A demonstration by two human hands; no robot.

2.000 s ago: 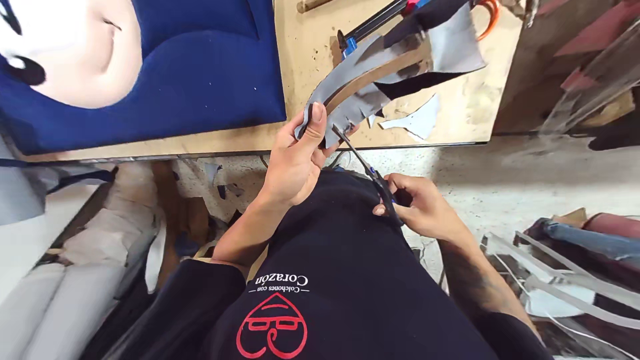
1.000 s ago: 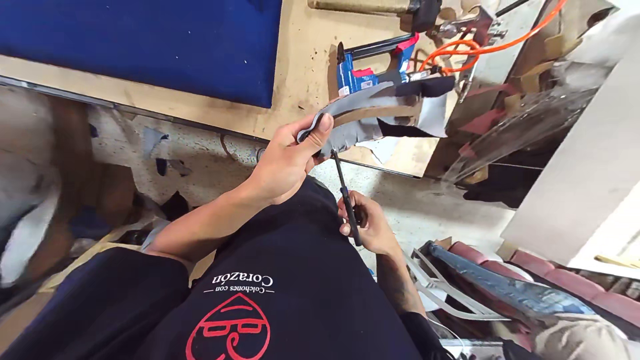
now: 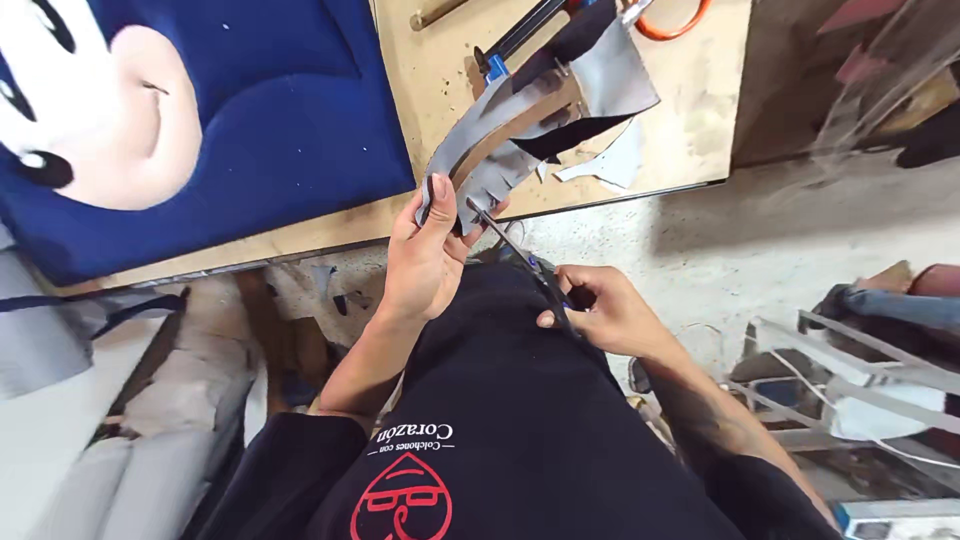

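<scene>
My left hand (image 3: 427, 259) grips the near end of a curved piece (image 3: 499, 139) with grey fabric along its edges and a brown band down its middle, thumb on top. Several slits show in the grey fabric's lower edge. My right hand (image 3: 611, 311) holds dark-handled scissors (image 3: 534, 262) by the finger loops. Their tips touch the fabric edge beside my left fingers. The far end of the piece, with a loose grey and black flap (image 3: 615, 71), lies over the table.
A blue padded panel (image 3: 300, 142) with a cartoon face covers the table's left part. Light fabric scraps (image 3: 619, 161), a black and blue tool (image 3: 525, 34), an orange loop (image 3: 679, 30) and a wooden handle (image 3: 439, 13) lie on the wooden table (image 3: 694, 142). A white metal frame (image 3: 840, 352) stands at right.
The view has swung right and back left. Both hands keep hold of the curved piece and the scissors, which stay at the fabric's lower edge.
</scene>
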